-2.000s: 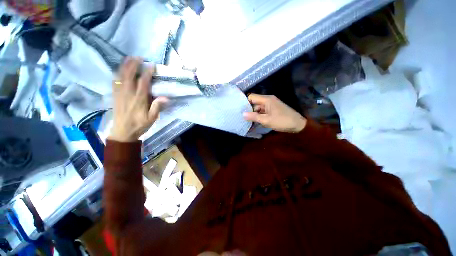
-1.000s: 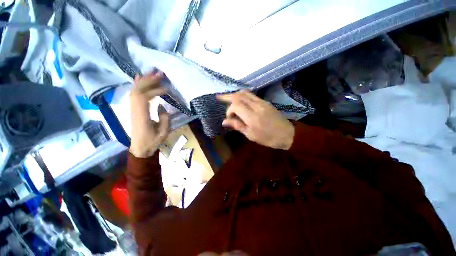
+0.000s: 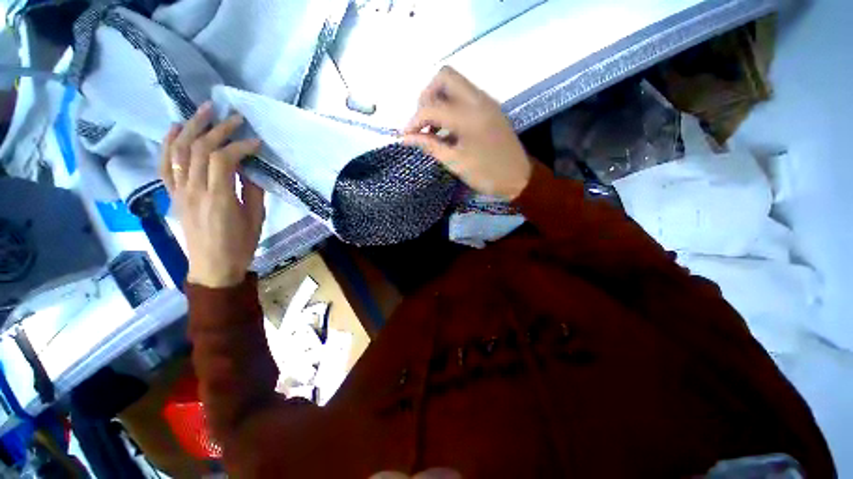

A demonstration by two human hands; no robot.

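A sleeve or tube piece (image 3: 299, 145) lies over the table's front edge, pale backing outward. Its end is turned back and shows the black-and-white flecked face (image 3: 393, 196) as a rounded opening. My right hand (image 3: 472, 136) pinches the upper rim of this opening between thumb and fingertips. My left hand (image 3: 213, 192) lies on the pale cloth and its dark seam edge, fingers spread a little; whether it grips the cloth cannot be told. The larger garment section (image 3: 192, 42) is heaped behind the left hand with dark seam lines.
The white table (image 3: 561, 47) has a ruler-marked front edge. A cardboard box (image 3: 351, 341) holds white offcuts below the left forearm. A red basket (image 3: 192, 416) is at lower left. White cloth or bags (image 3: 711, 192) lie at right. A grey motor-like housing (image 3: 42, 234) is at far left.
The flecked end has opened from a flat fold into a rounded opening. My right hand has risen to its upper rim. My left hand now lies on the cloth.
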